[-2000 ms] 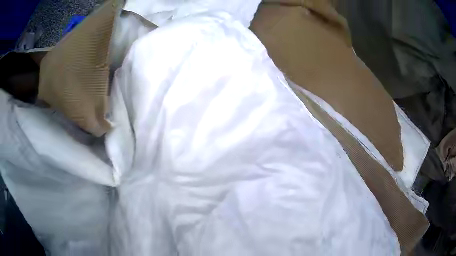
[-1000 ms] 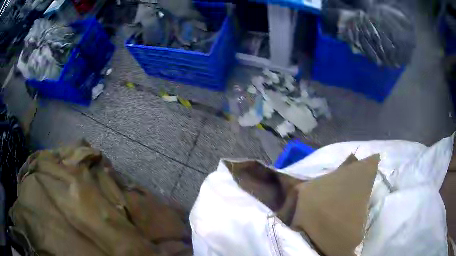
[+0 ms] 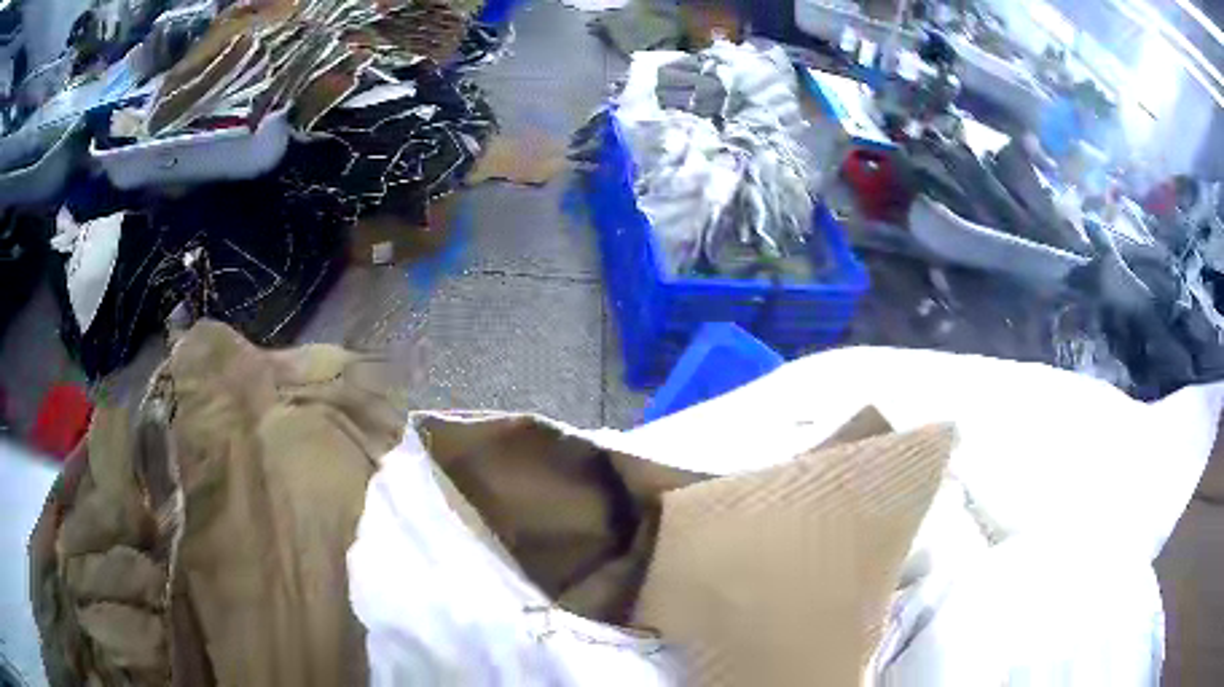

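Note:
A large white-and-tan garment bundle (image 3: 1047, 483) fills the lower right, white side mostly up. A ribbed tan flap (image 3: 792, 550) lies folded over its middle, beside a dark brown opening on its left. A crumpled tan cloth heap (image 3: 255, 497) stands at the lower left, next to the bundle. Neither of my hands shows; whether they are under the cloth or out of the picture cannot be told.
A blue crate (image 3: 732, 309) holding white cloth stands ahead on the grey tile floor (image 3: 517, 342). A smaller blue crate (image 3: 711, 365) is behind the bundle. Dark garment pieces (image 3: 201, 269) and a pale trough (image 3: 195, 150) with tan pieces are left; another trough (image 3: 993, 242) is right.
The view has lifted from the close white cloth to the floor, then to the workshop ahead. The bundle now sits further left in the picture than one second ago.

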